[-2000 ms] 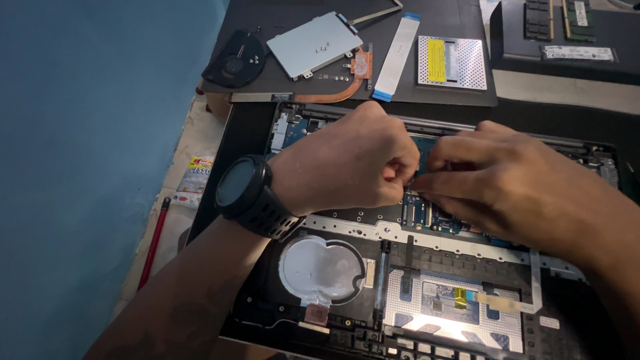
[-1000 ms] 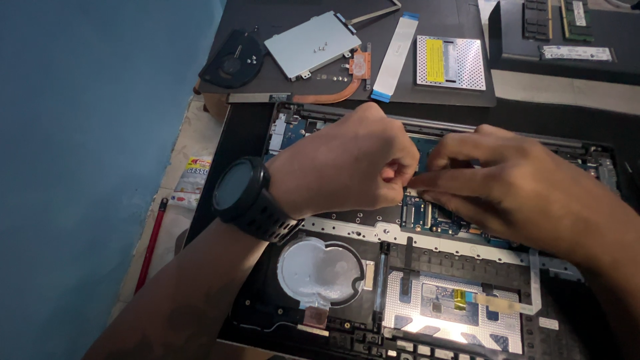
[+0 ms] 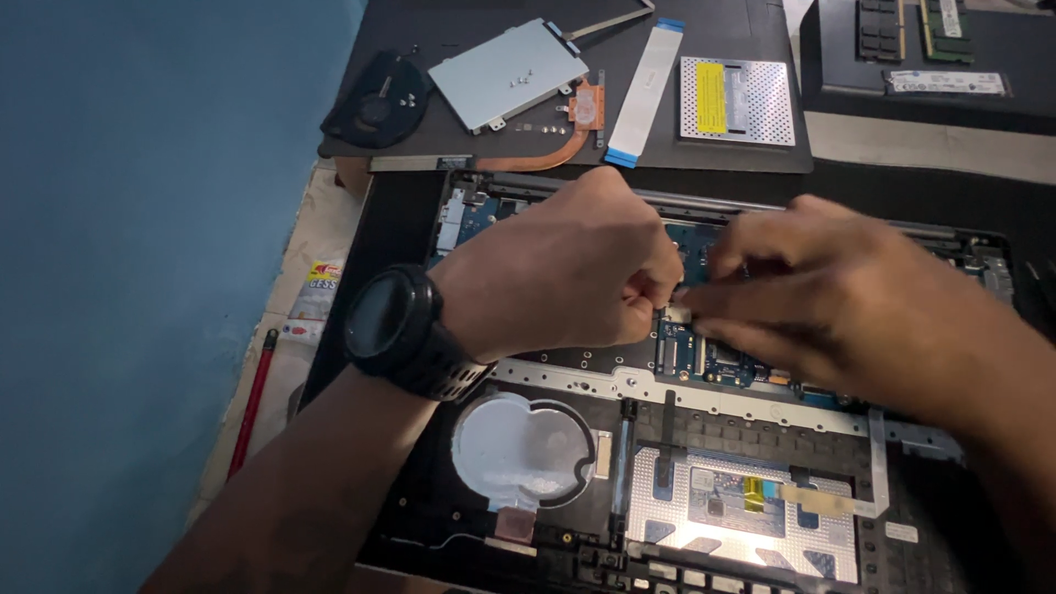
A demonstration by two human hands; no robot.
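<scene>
An opened laptop chassis (image 3: 569, 375) lies below both hands, its blue motherboard (image 3: 726, 363) partly covered by them. My left hand (image 3: 569, 264), with a black watch (image 3: 388, 322) on the wrist, is curled at the board's edge, its fingertips pinched together; whether something small is between them is hidden. Close beside it, my right hand (image 3: 825, 289) has its fingertips at a small light connector (image 3: 678, 314) on the board; its grip is blurred. Nearer the front are the back of a touchpad (image 3: 742, 511) and a round silvery speaker-like recess (image 3: 524, 450).
Behind the chassis lie a cooling fan (image 3: 375, 103), a metal drive caddy (image 3: 507, 74) with screws on it, a copper heat pipe (image 3: 544, 161), a white ribbon cable (image 3: 648, 91), a perforated metal cover (image 3: 771, 103), memory modules (image 3: 880, 29) and an SSD stick (image 3: 949, 82). A blue wall (image 3: 148, 247) stands left.
My right hand's fingers have shifted slightly at the board. My left hand has stayed in nearly the same place.
</scene>
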